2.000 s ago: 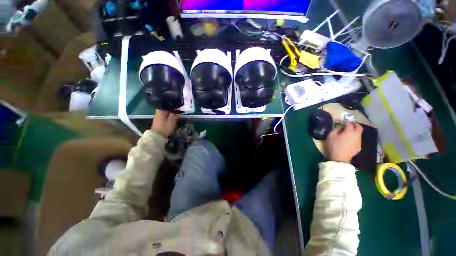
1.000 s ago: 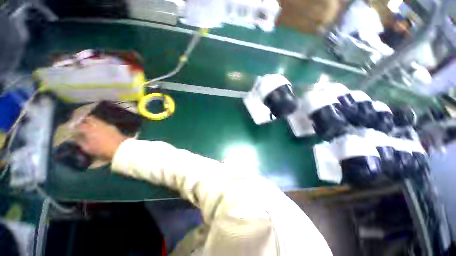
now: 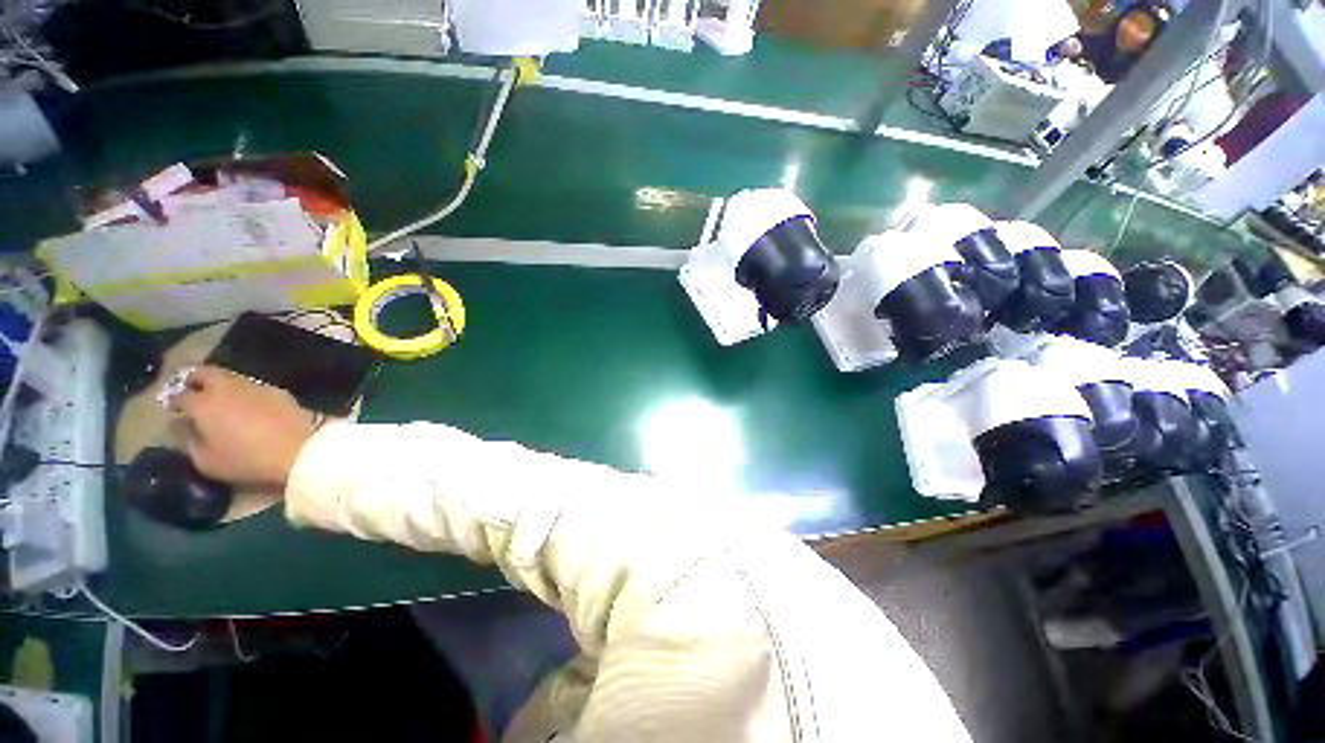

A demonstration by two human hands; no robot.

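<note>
My right hand [image 3: 244,427] is at the left of the view, over the tan round mat [image 3: 143,421]. Its fingertips are at small white bits [image 3: 177,389]; I cannot tell whether they grip any. The black computer mouse [image 3: 175,486] lies just below the hand, and a flat black rectangle [image 3: 295,360] lies above it. My left hand is not in view.
A yellow tape ring [image 3: 410,317] and parts box [image 3: 218,261] lie beyond the hand. A white power strip [image 3: 66,457] is at far left. Several dome cameras [image 3: 1039,450] stand on the right. A person [image 3: 1131,35] is far back.
The view has swung right, from the three cameras below the monitor to the long bench with its cameras. My left hand has left the picture. My right hand stays over the mat.
</note>
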